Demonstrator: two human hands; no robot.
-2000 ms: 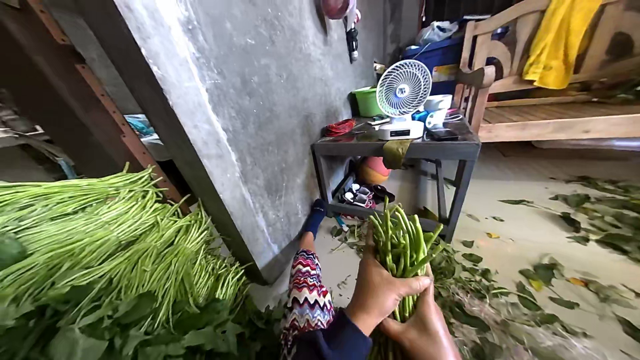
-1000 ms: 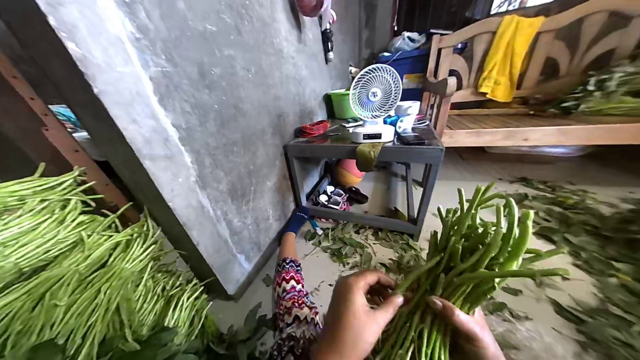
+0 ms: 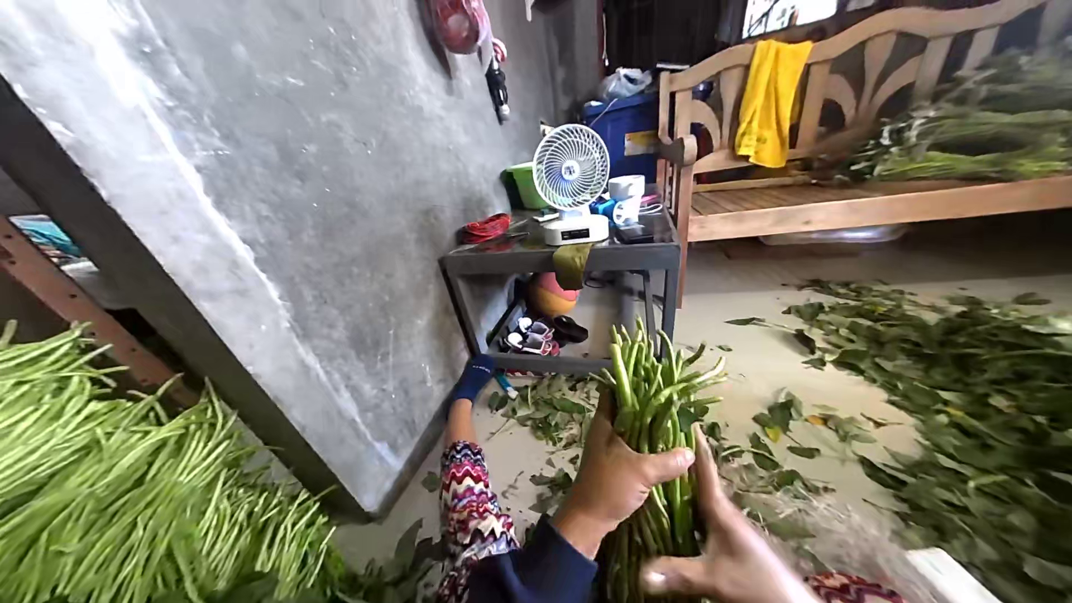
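A bundle of green leafy-vegetable stems (image 3: 657,419) stands upright between my two hands, its stem ends pointing up and away from me. My left hand (image 3: 624,477) wraps the bundle from the left, with the thumb across its front. Against the right side rests my right hand (image 3: 720,536), fingers and thumb spread around the lower part of the stems. The bottom of the bundle runs out of view. At the left lies a large heap of similar stems (image 3: 142,486), with dark leaves along its lower edge.
A dark table (image 3: 561,261) holds a white fan (image 3: 571,167); shoes (image 3: 532,335) and a ball (image 3: 553,295) lie beneath. Stripped leaves (image 3: 963,394) cover the floor at right. A wooden bench (image 3: 837,213) bears more greens (image 3: 980,142). A concrete wall (image 3: 335,167) rises at left.
One second ago the bundle leaned right with its stems fanned out and my left fingers at its side. Now it is upright and tighter, and my left hand wraps around it.
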